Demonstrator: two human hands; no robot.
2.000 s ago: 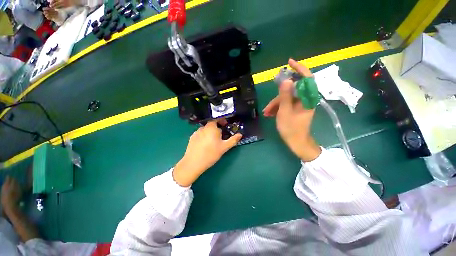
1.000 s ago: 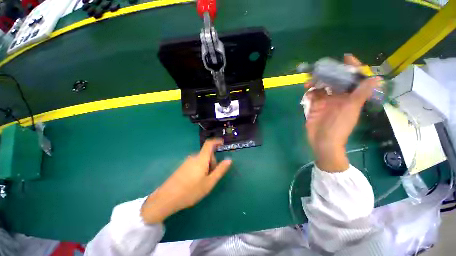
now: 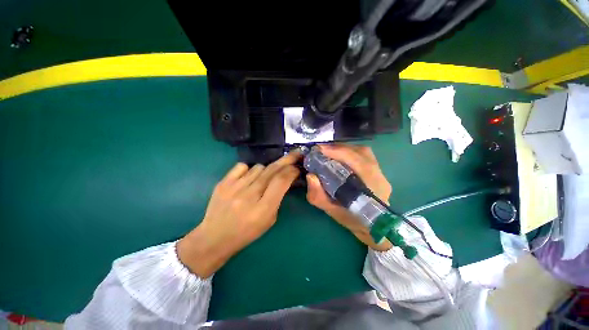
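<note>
The black clamping fixture (image 3: 226, 119) stands in front of me, with a white label (image 3: 294, 122) under the tip of the metal toggle clamp (image 3: 352, 74). My right hand (image 3: 374, 174) grips the clear-grey dispensing syringe (image 3: 330, 173), tilted with its tip at the front of the fixture, just below the label. Its green cap (image 3: 386, 227) points toward my right sleeve. My left hand (image 3: 237, 209) reaches in from the left, its fingertips at the fixture front beside the syringe tip. Any small part there is hidden by the fingers.
A white crumpled cloth (image 3: 440, 122) lies right of the fixture. The black dispenser controller (image 3: 500, 151) with a red light is farther right, a white carton (image 3: 547, 129) on it. A yellow strip (image 3: 129, 66) runs behind. A small black part (image 3: 22, 37) lies at upper left.
The syringe and my right hand have come from the right to the fixture front. My left hand has moved up against the fixture. The view is now closer, with the red clamp handle out of frame.
</note>
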